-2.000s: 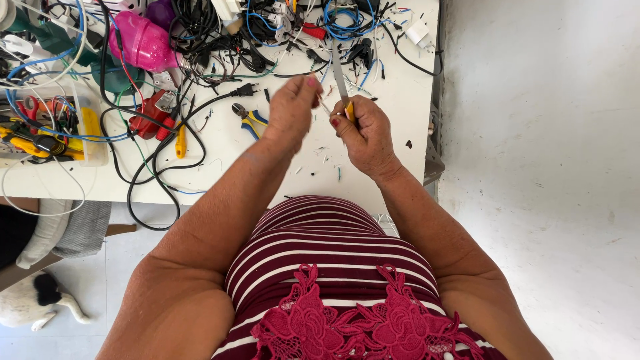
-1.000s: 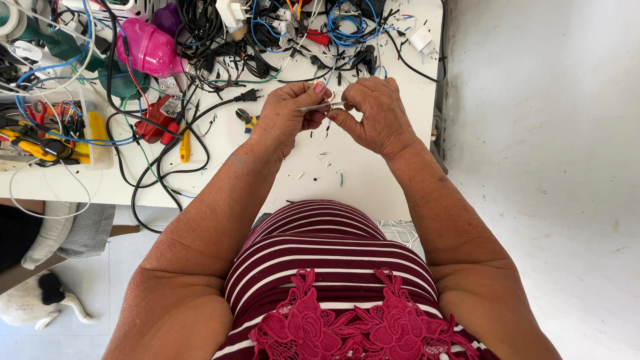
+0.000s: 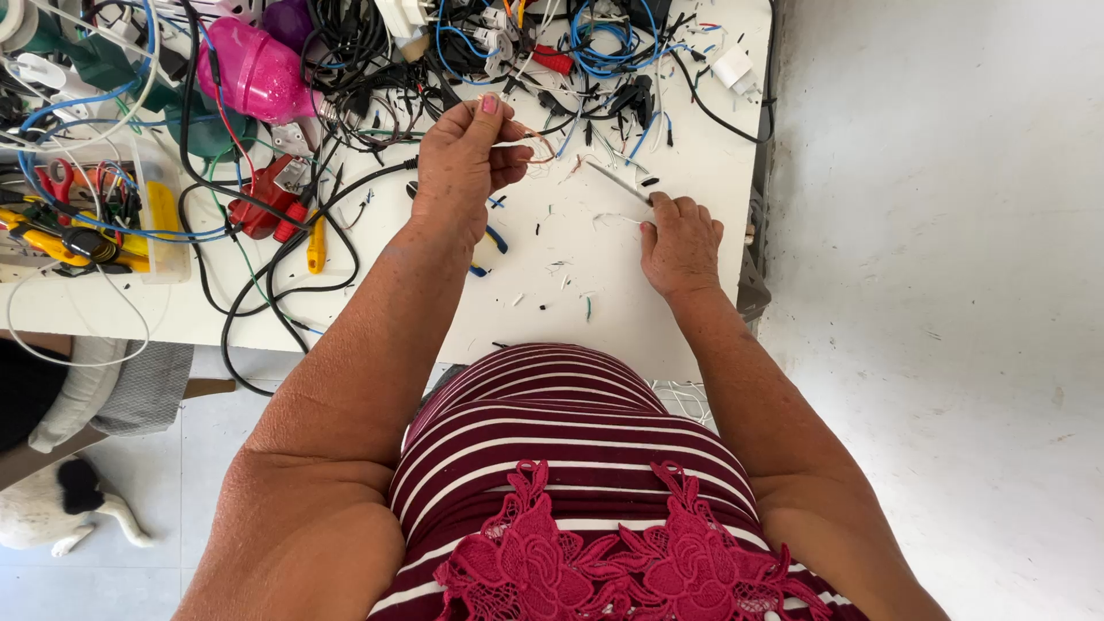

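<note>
Near the middle of the table, my left hand (image 3: 470,155) pinches a loop of thin bare copper wire (image 3: 539,145) between thumb and fingers. To the right, my right hand (image 3: 683,241) lies low over the tabletop, its fingers on a knife with a long narrow metal blade (image 3: 619,182); the handle is hidden under the hand. The blade points up and left toward the copper wire, apart from it. Partly behind my left forearm lie pliers with blue and yellow handles (image 3: 496,240). Bits of cut insulation (image 3: 589,308) are scattered between my arms.
Tangled cables (image 3: 354,52), a pink bulb-shaped item (image 3: 254,69) and a coil of blue wire (image 3: 604,43) crowd the back of the white table (image 3: 535,336). A clear plastic tool box (image 3: 168,233) stands left, a white plug adapter (image 3: 733,69) at the back right. A black-and-white animal (image 3: 82,500) lies on the floor.
My hands were close together one second ago and are now apart. The right has moved right and down onto the table with the knife; the left has moved up, holding copper wire.
</note>
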